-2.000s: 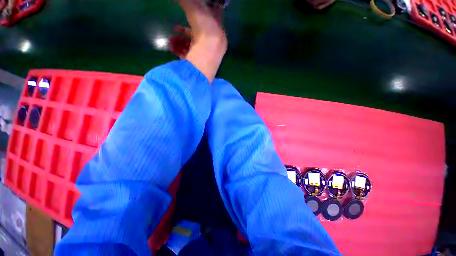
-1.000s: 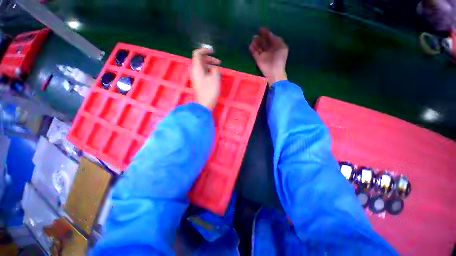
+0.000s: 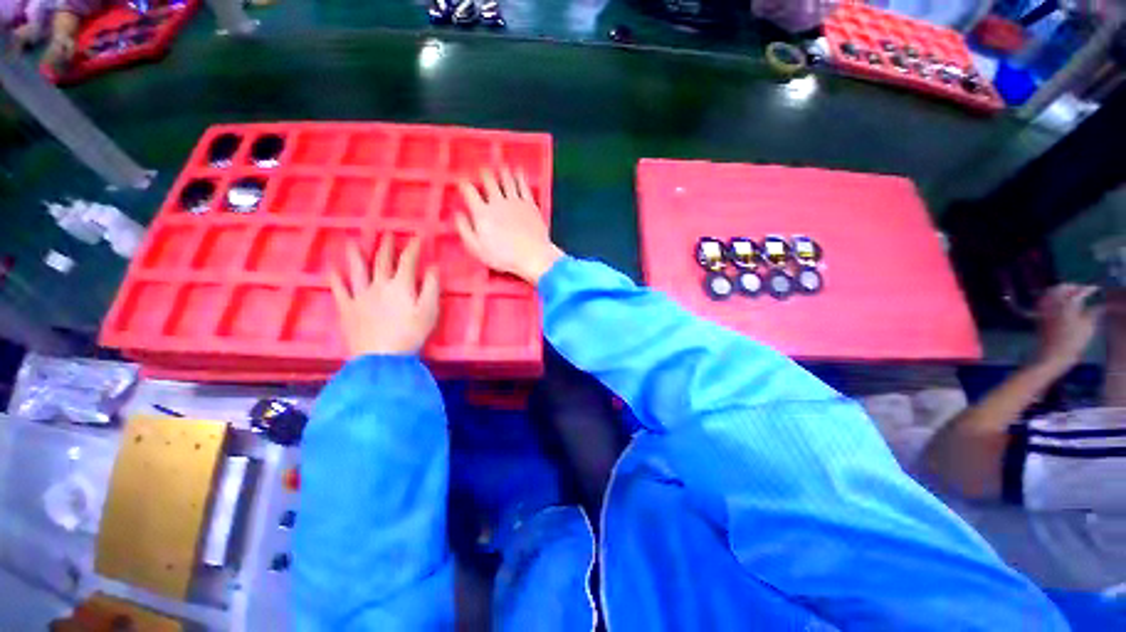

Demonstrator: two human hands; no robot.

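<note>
A pink-red foam compartment tray (image 3: 324, 246) lies on the dark green bench at the left, atop another slab. Several dark round units (image 3: 266, 151) sit in its far-left pockets; one shows a bright top. My left hand (image 3: 390, 300) lies spread flat over the tray's near middle pockets. My right hand (image 3: 506, 226) lies spread over its right-hand pockets. Neither hand holds anything. On the flat foam mat (image 3: 852, 247) at the right, several open round units (image 3: 743, 252) stand in a row with smaller dark discs (image 3: 750, 283) beside them.
A machine with a yellow perforated plate (image 3: 161, 504) is at the lower left. A bare arm (image 3: 1013, 401) of another person is at the right. Across the bench are another tray with units (image 3: 908, 56), a tape roll (image 3: 784, 57) and a further red tray (image 3: 130, 37).
Both hands have come down onto the tray, the right moving left onto it. The tray now lies squarer to the bench edge, and the view has shifted.
</note>
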